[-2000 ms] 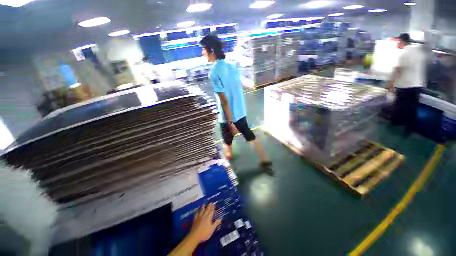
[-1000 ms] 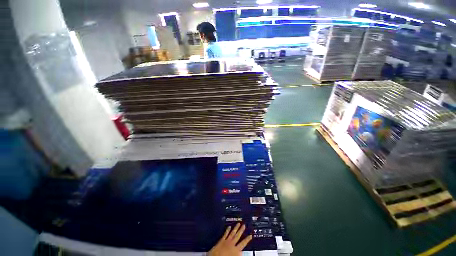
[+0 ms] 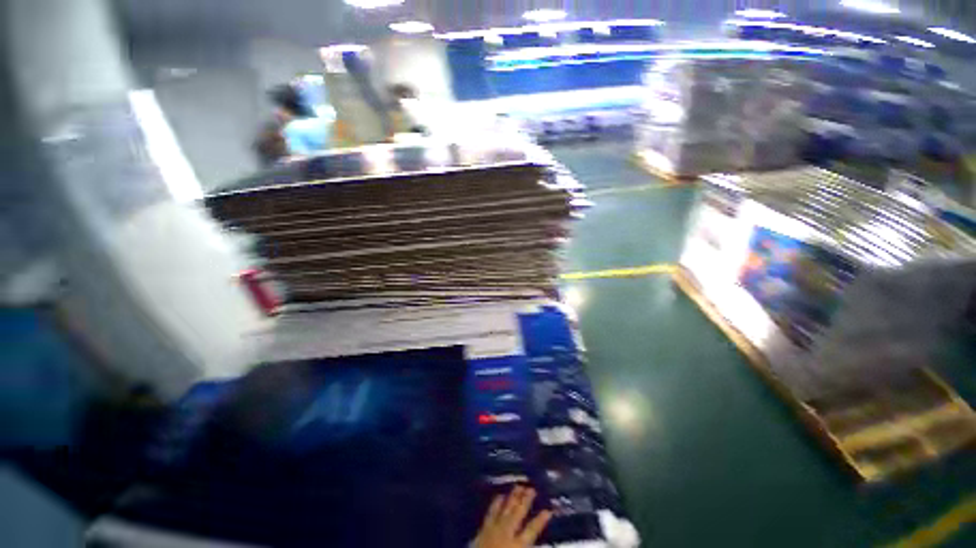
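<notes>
A flattened TV carton lies flat in front of me, dark blue with "AI" print and a blue printed side panel at its right. One hand lies on the lower right of the carton, fingers spread, cut off by the bottom edge. It looks like my right hand, and no held thing shows in it. My left hand is not in view. Behind the carton rises a carton stack of brown corrugated edges. The picture is blurred.
A white pillar stands at the left, with a small red object beside the stack. Wrapped goods sit on a wooden pallet at the right. More wrapped goods stand farther back. A person in light blue is behind the stack.
The view has swung left from the first frame. The hand now rests nearer the carton's bottom edge, slightly right of one second ago. The person in light blue has moved left behind the stack.
</notes>
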